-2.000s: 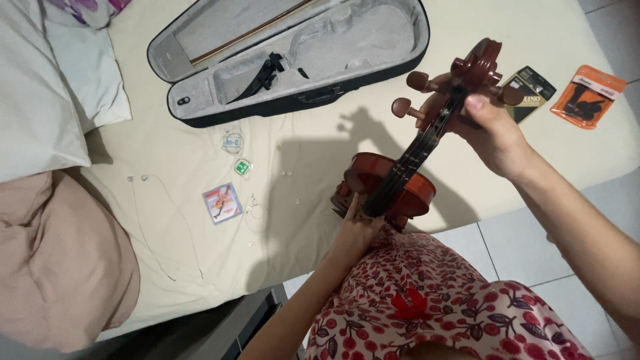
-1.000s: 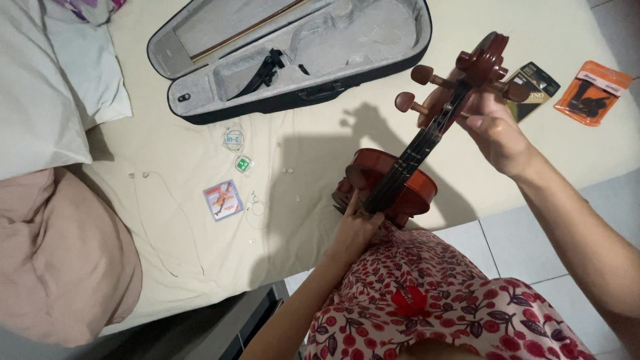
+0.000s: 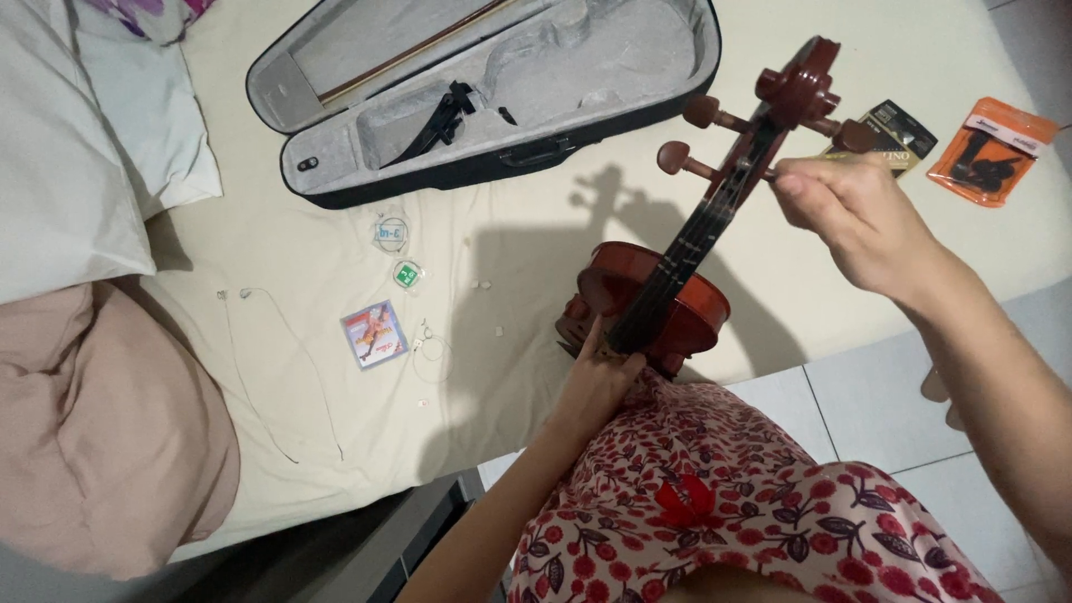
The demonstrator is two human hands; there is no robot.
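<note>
A red-brown violin stands tilted with its scroll up, its lower end near the floral dress. My left hand is at the violin's body, fingers reaching over the strings near the lower end of the black fingerboard. At the pegbox, my right hand has its fingers closed on a tuning peg on the right side, which they mostly hide. Another peg on that side shows above this hand, and two wooden pegs stick out on the left.
On the bed sheet lie an open violin case with a bow and a black shoulder rest, string packets, loose strings, a dark box and an orange pouch. Pillows are at left.
My right hand has shifted from around the pegbox, down to a peg on its right side. My left hand has stayed at the violin's body.
</note>
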